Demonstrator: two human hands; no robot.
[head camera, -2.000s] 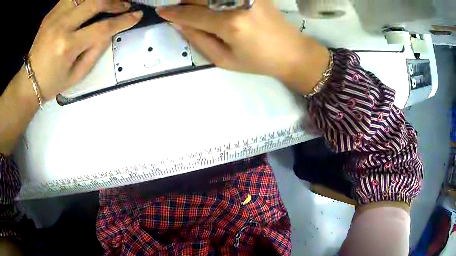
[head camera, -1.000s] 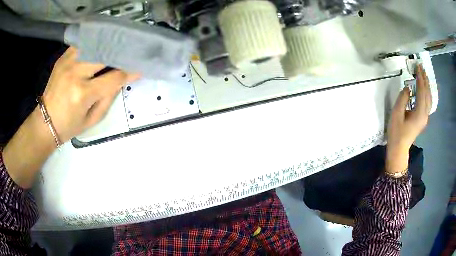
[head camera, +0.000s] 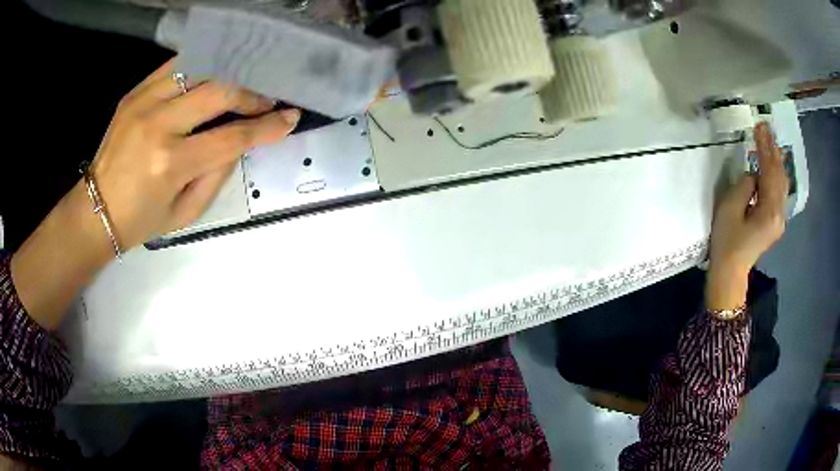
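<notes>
The white sewing machine bed (head camera: 442, 248) spans the view, with a ruler scale along its front edge. My left hand (head camera: 184, 147) is at the upper left, fingertips beside the silver needle plate (head camera: 309, 170), on a narrow black cloth edge (head camera: 309, 117). The grey machine head part above hides the needle area and part of the cloth. My right hand (head camera: 751, 207) lies on the control panel (head camera: 789, 170) at the right end of the bed, its fingers extended. Dark thread (head camera: 497, 143) lies on the bed behind the slot.
Cream ribbed knobs (head camera: 497, 46) hang over the bed at the top. Dark cloth fills the upper left. A dark heap (head camera: 608, 354) sits on a stool below the right end. A red-navy plaid apron (head camera: 368, 423) covers my lap.
My right hand has left the cloth near the needle plate and moved right to the control panel. My left hand stays by the plate. The knobs and thread have come into view.
</notes>
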